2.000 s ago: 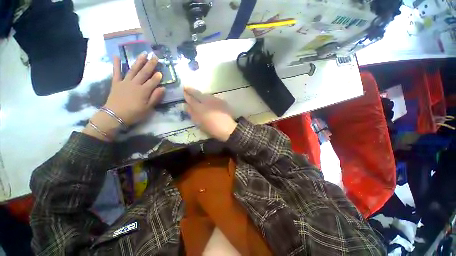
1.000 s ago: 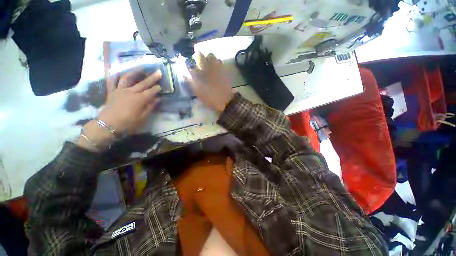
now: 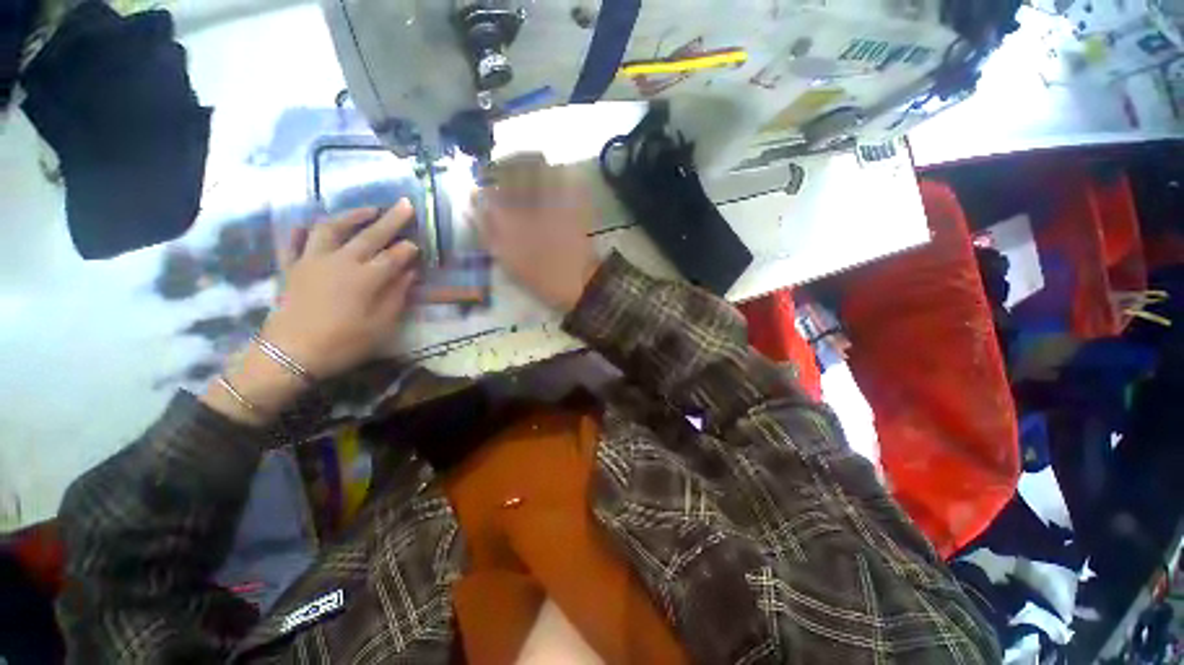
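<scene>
The clear sewing template (image 3: 455,276) lies on the white table just left of the needle area, with a dark slotted outline and an orange-red edge strip at its near right corner. My left hand (image 3: 348,279) lies flat on its lower left part, fingers spread a little. My right hand (image 3: 535,231) is blurred, at the template's right side near the presser foot; whether it holds anything cannot be told. The sewing machine head (image 3: 545,59) stands above, its foot (image 3: 468,130) near my right fingertips.
A stack of black cut pieces (image 3: 136,156) lies at the left. A long black pouch (image 3: 695,214) with black handles beside it lies right of the needle. Red-orange fabric (image 3: 928,377) hangs beyond the table's right edge, with scraps below.
The template has turned, its orange-red strip moving from the far left side to the near right corner. My right hand moved up toward the foot, then slightly down. My left hand slid slightly nearer.
</scene>
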